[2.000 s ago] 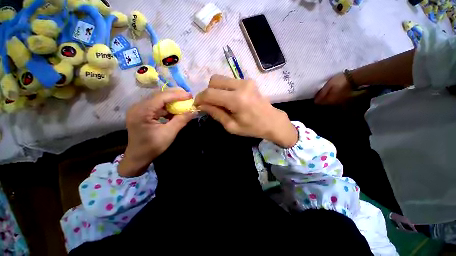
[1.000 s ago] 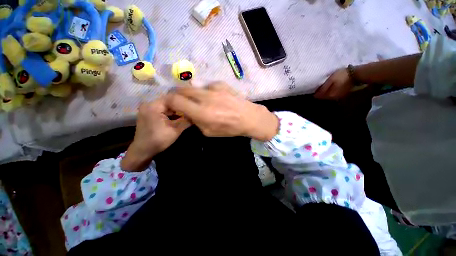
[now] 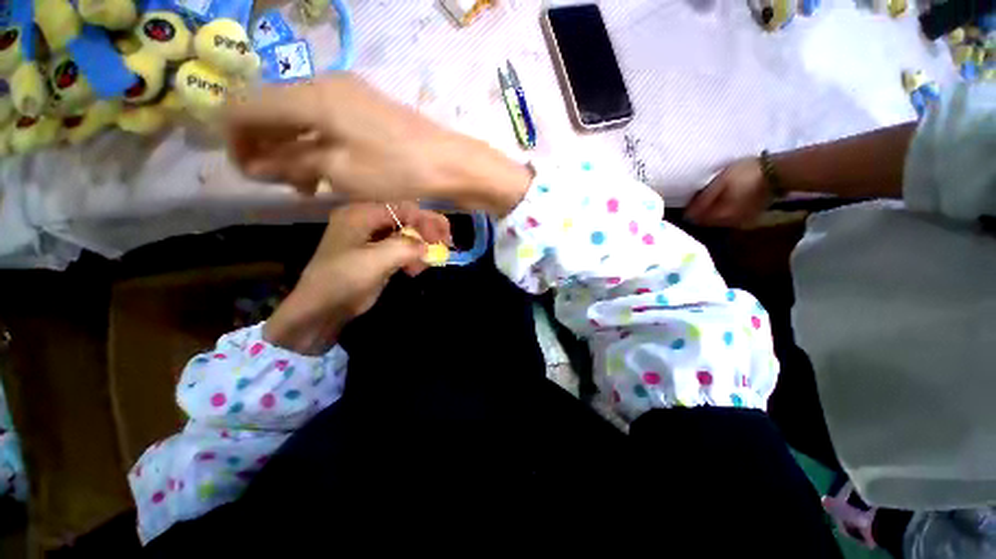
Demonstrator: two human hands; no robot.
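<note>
My left hand [image 3: 366,257] pinches a small yellow plush end [image 3: 436,253] at the table's front edge, over the dark apron. A light blue plush band [image 3: 474,245] curves out to the right of it. A short pale line of thread [image 3: 395,216] rises from the pinched spot. My right hand [image 3: 328,137] is blurred, above and left of my left hand, over the table; whether it holds a needle cannot be seen. Blue-handled snips [image 3: 518,107] lie on the cloth.
A heap of blue and yellow plush pieces [image 3: 140,63] lies at the left. A phone [image 3: 588,66] lies right of the snips, with a white and orange item [image 3: 466,10] at the top edge. Another person's hand [image 3: 734,193] rests at the table edge on the right.
My right hand has swung up and left, away from my left hand. The blue band now shows to the right of my left hand. The table items appear higher in view.
</note>
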